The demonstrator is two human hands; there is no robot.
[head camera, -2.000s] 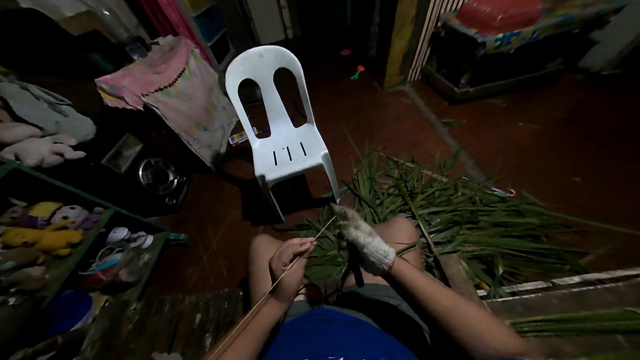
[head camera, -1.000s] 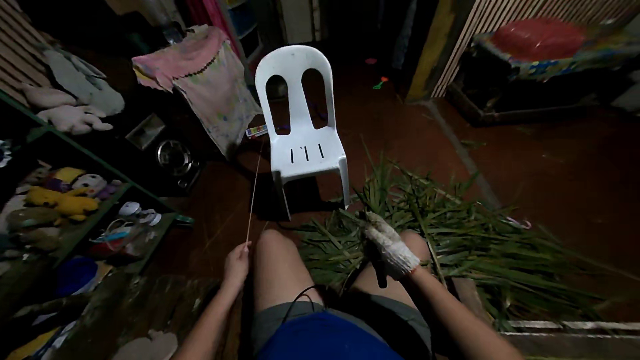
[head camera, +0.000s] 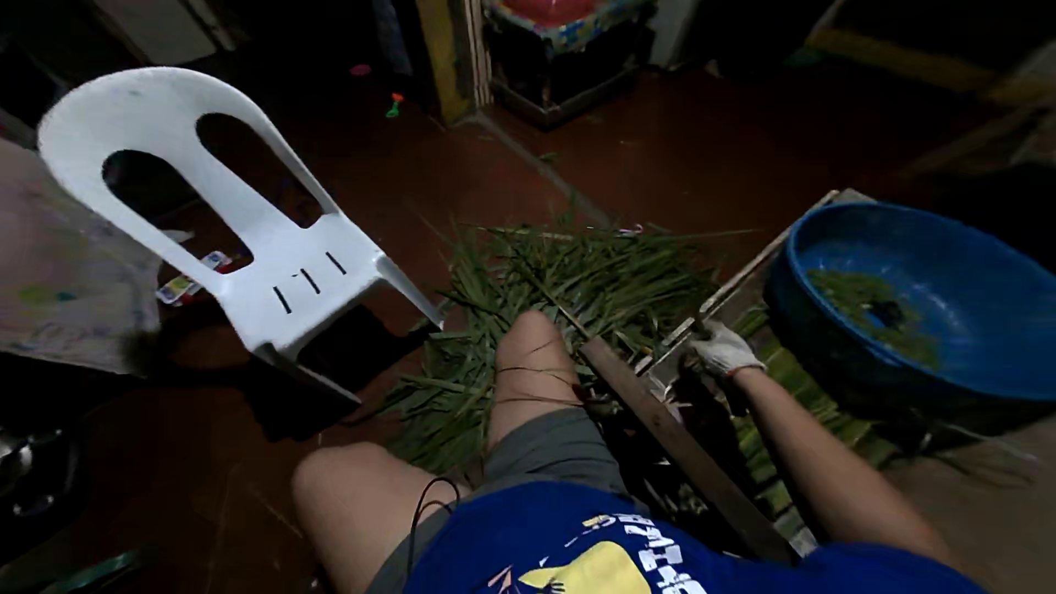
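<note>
My right hand [head camera: 726, 351], in a pale work glove, reaches out to the right, closed around a dark tool whose details are hard to tell. It is beside a light-edged board and above green leaf strips or stalks [head camera: 775, 371]. A long wooden bar [head camera: 685, 445] slants between my right leg and my right forearm. A heap of long green leaf strips [head camera: 594, 280] lies on the floor in front of my knees. My left hand is outside the view. Thin dark strands lie over my right knee [head camera: 532, 363].
A large blue plastic basin [head camera: 973, 289] holding green scraps stands at the right. A white plastic chair [head camera: 305, 289] stands front left, by a stained cloth [head camera: 66, 272]. A small green and orange object [head camera: 395, 106] lies on the floor. A low stand [head camera: 569, 74] bears a red item.
The view has swung far to the right, bringing in the blue basin. My right hand has moved away from my knees to the right. My left hand, earlier holding a thin strip, has left the view.
</note>
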